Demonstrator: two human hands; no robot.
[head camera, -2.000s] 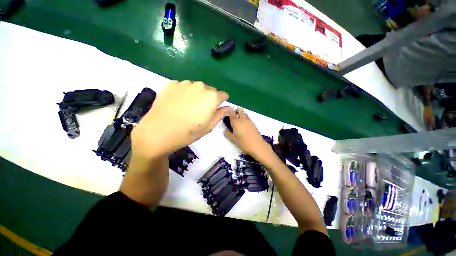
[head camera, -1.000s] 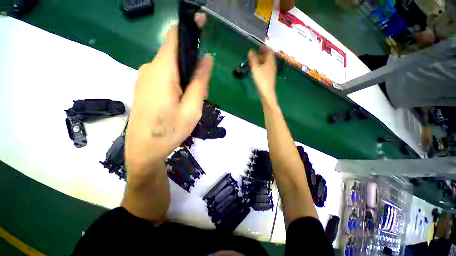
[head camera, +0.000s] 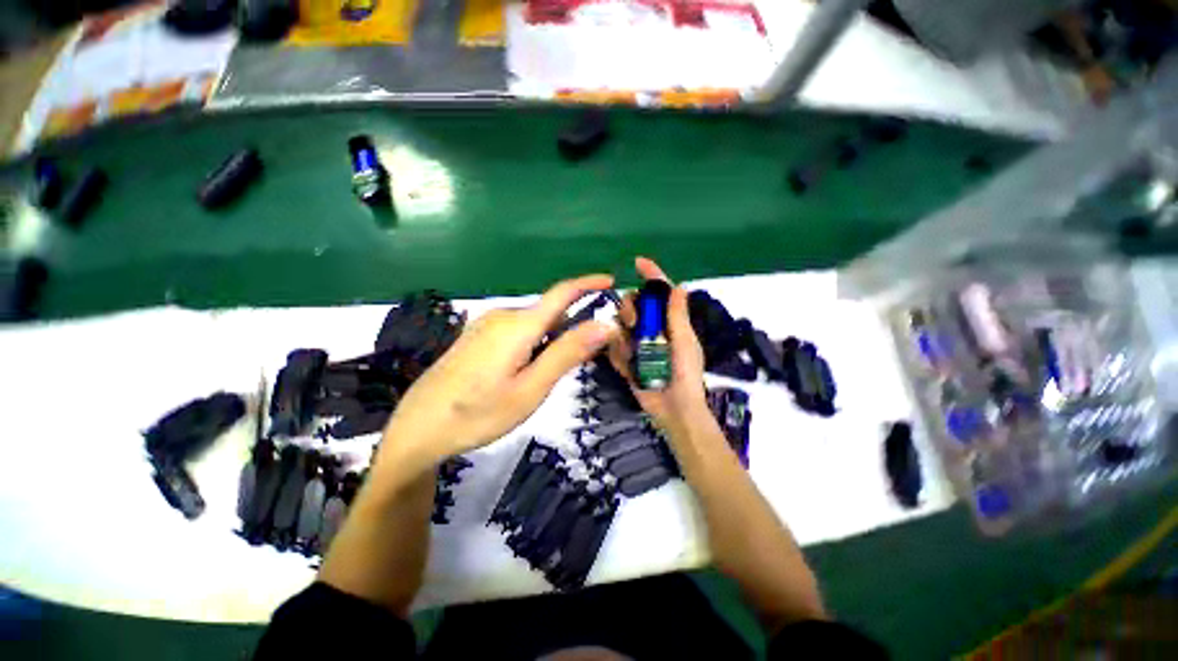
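My right hand holds a half-built unit, dark with a shiny blue patch and a green patch on its open side, facing up. My left hand is just left of it, with thumb and forefinger near the unit; a small dark, thin item shows between these fingertips, too blurred to name. Below the hands, long narrow black housing covers lie side by side in rows on the white bench. More covers lie left of my left forearm.
Curved black parts lie at the left. Bulkier black parts lie right of my right hand, and a single black piece farther right. A clear blister tray is at the right. The green belt carries spaced units, one with blue.
Both hands have come back from over the belt to above the bench. A unit with blue and green now shows in my right hand; the large black unit is gone from my left hand. The view has turned.
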